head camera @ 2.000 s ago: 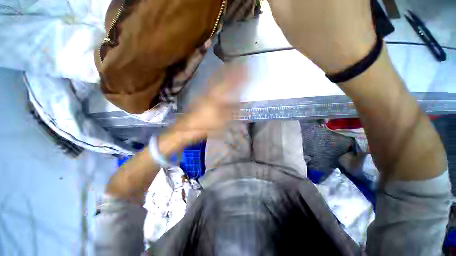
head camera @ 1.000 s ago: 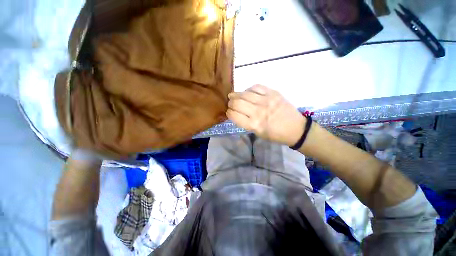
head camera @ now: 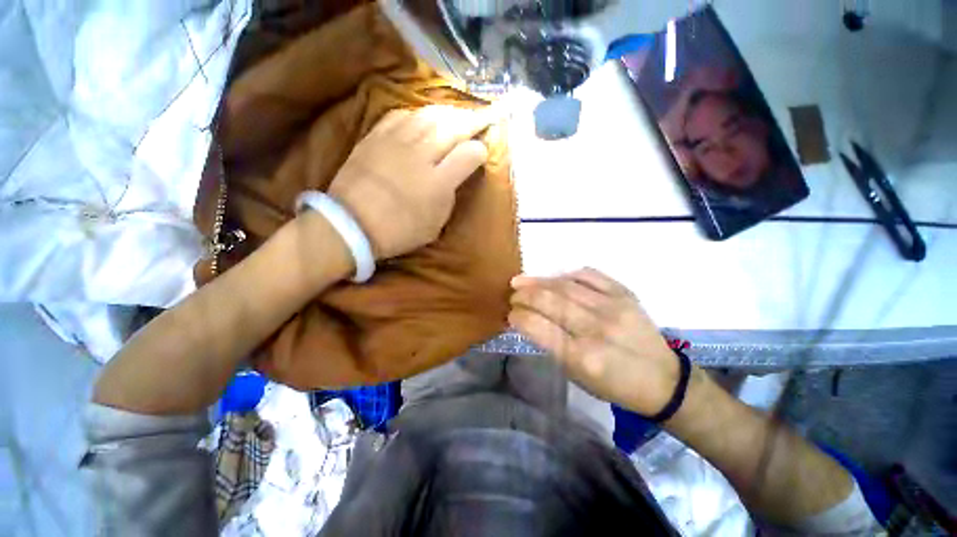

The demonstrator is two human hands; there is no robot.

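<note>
The brown fabric section (head camera: pixel 388 325) lies wrinkled on the machine table, with a line of zipper teeth along its right edge. A metal zipper (head camera: pixel 218 210) with its pull shows on its left side. My left hand (head camera: pixel 404 184) lies on the fabric, fingertips close to the lit presser foot and needle area (head camera: pixel 488 84); glare hides the exact contact. My right hand (head camera: pixel 588 330) pinches the right edge of the fabric near the table's front edge.
White quilted fabric (head camera: pixel 105 136) is piled at the left. A phone (head camera: pixel 724 136), a small brown card (head camera: pixel 809 134) and black thread snips (head camera: pixel 884 205) lie at the right. The measuring tape (head camera: pixel 819 346) runs along the front edge. Checked fabric (head camera: pixel 241 462) and white pieces are below.
My left hand has moved from the fabric's lower left corner up onto it near the needle. My right hand still holds the right edge. The phone and snips appear lower in view.
</note>
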